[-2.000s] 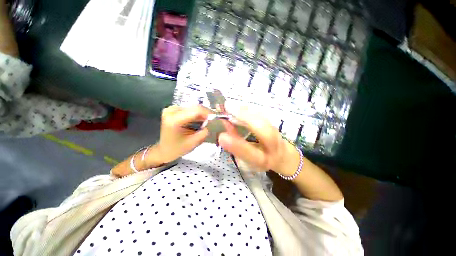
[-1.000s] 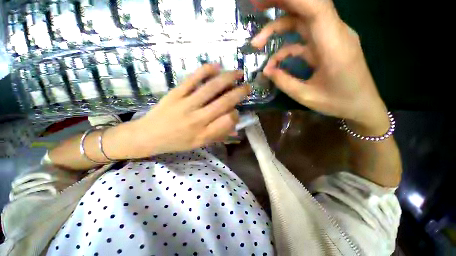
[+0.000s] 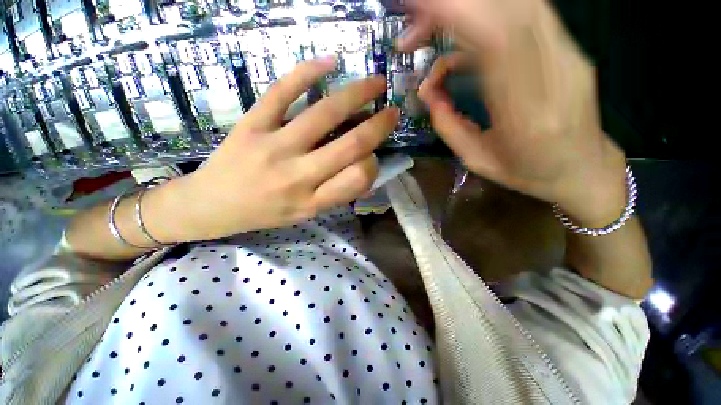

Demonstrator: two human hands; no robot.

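The shiny tray [image 3: 103, 38] holds rows of small boards with pale rectangles, under strong glare. My left hand [image 3: 273, 162] is over its near right part, back upward, fingers spread. A small white strip [image 3: 393, 169] shows beside its lowest digit; whether it is held is hidden. My right hand [image 3: 537, 107] is blurred over the tray's right end, thumb and index finger curved towards each other. Nothing can be made out between these fingertips.
A dark green surface [image 3: 660, 87] lies right of the tray. A red thing [image 3: 99, 184] shows beyond my left wrist. My pale jacket and dotted top fill the near side. A bright glare spot is at the lower right.
Both hands came apart from their pinch on a small pale piece and moved to the tray's right part. The view shifted; phone and white sheets left it. Lately my right hand moved slightly.
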